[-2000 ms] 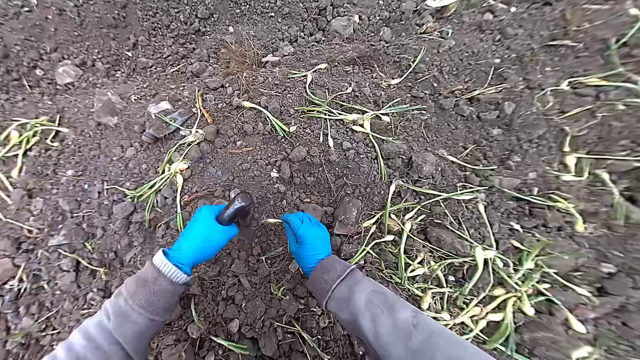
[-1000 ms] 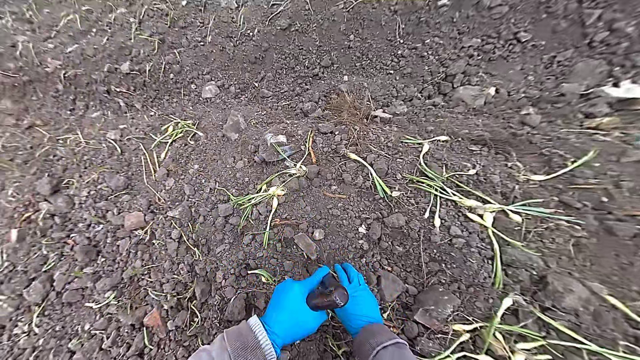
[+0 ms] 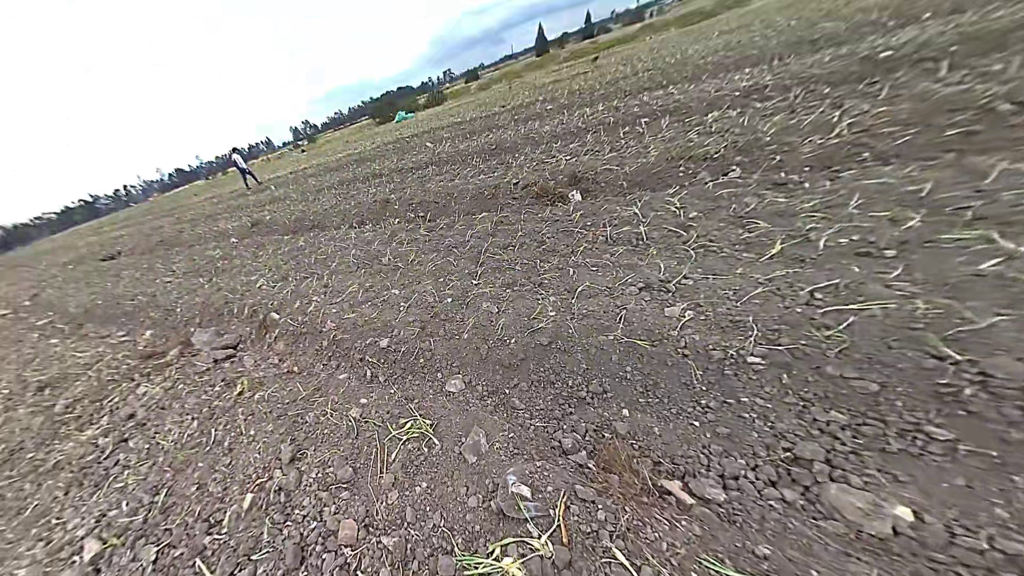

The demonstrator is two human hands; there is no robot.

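Neither my left hand nor my right hand shows in the head view, and the dark-handled tool is out of sight too. At the bottom edge lies a small bunch of green seedlings with pale bulbs, partly cut off by the frame. Just above it a piece of clear plastic rests on the soil. Another small bunch of green seedlings lies farther up and to the left. Beyond, many thin young plants stand or lean in the brown soil.
Stones lie about, among them a flat grey one, a reddish one and a large one at right. A dry grass tuft is near the plastic. Far off, a person stands at the left and a green thing lies near trees.
The view has swung up from the ground to the field and sky. Both blue-gloved hands and the dark-handled tool, seen one second ago, are out of the frame.
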